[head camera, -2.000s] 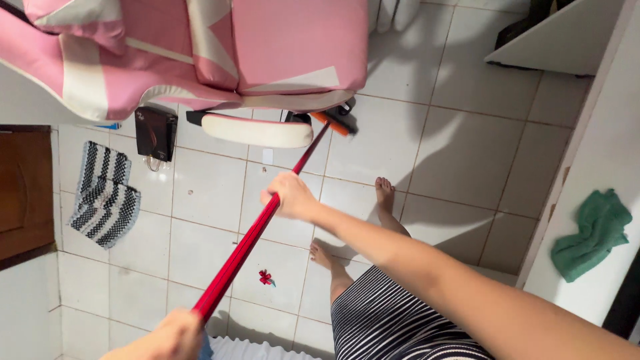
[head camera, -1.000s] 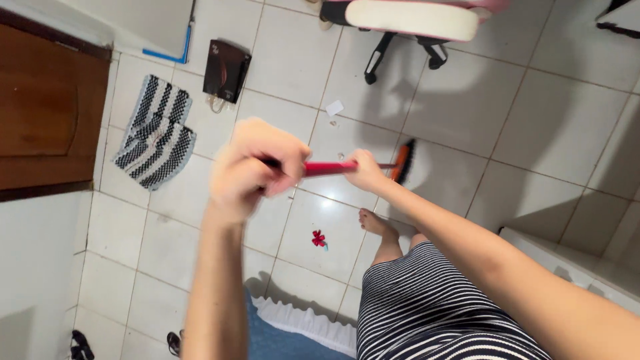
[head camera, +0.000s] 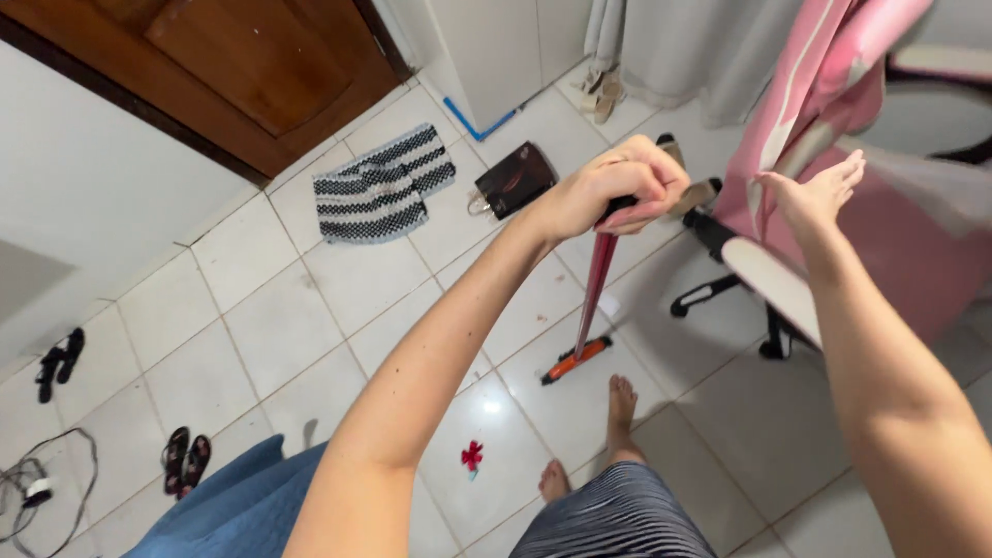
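My left hand (head camera: 628, 186) is closed around the top end of a broom's red handle (head camera: 597, 279). The handle runs down to the orange and black broom head (head camera: 576, 360), which rests on the tiled floor just ahead of my bare feet. My right hand (head camera: 821, 186) is off the broom, its fingers apart, over the pink and white swivel chair (head camera: 876, 256) at the right. Whether it touches the chair, I cannot tell. A red flower-shaped item (head camera: 471, 456) lies on the floor left of my feet.
A black and white woven mat (head camera: 384, 190) lies by the brown wooden door (head camera: 263, 70). Beside it are a dark bag (head camera: 515, 180) and a cabinet (head camera: 496, 62). Sandals (head camera: 186, 461), a coiled cable (head camera: 46, 480), beige shoes (head camera: 604, 101) and blue fabric (head camera: 240, 504) are also around.
My right hand has let go of the broom handle and moved to the chair, while my left hand still grips the top end. The view has swung toward the door.
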